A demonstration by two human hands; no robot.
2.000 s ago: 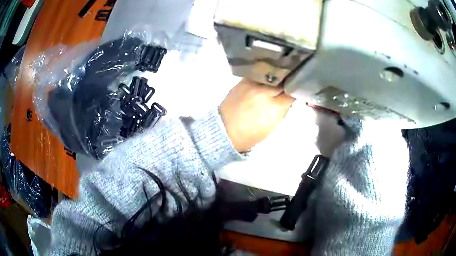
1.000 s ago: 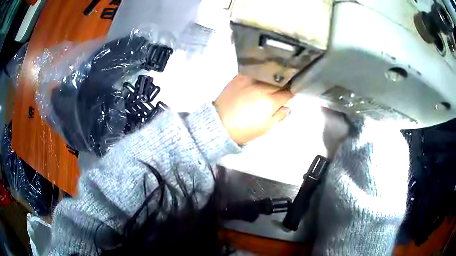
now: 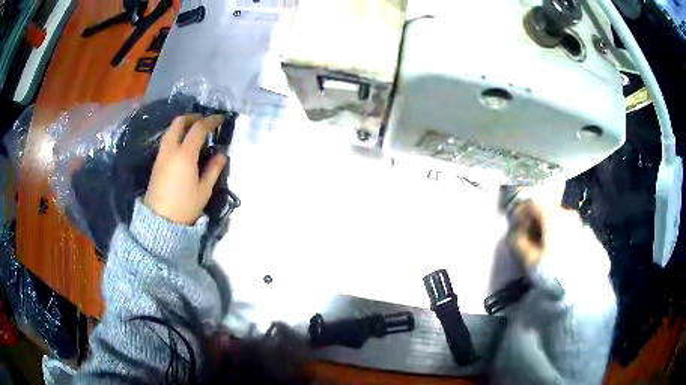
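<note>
My left hand [image 3: 184, 167] is on the pile of black plastic buckles at the mouth of the clear plastic bag [image 3: 113, 162], fingers spread and curled; whether it grips one is hidden. My right hand [image 3: 532, 229] is at the right of the glaring machine bed, below the sewing machine head [image 3: 496, 83]. It is blurred, and I cannot tell what it holds. A strap with a buckle [image 3: 451, 319] lies at the near edge of the bed. Another strap with a buckle [image 3: 365, 327] lies left of it. A black buckle piece [image 3: 508, 295] shows beside my right sleeve.
The machine's dark knobs [image 3: 553, 22] are at the upper right. A white curved lamp arm [image 3: 668, 165] stands at the far right. Dark scissors [image 3: 124, 26] and black pieces lie on the orange wood at the upper left. A dark heap [image 3: 635, 203] is right of the machine.
My left hand has left the needle area and moved left to the buckle pile. My right hand has come out from beside the machine head. The view has shifted, and the machine head appears further left.
</note>
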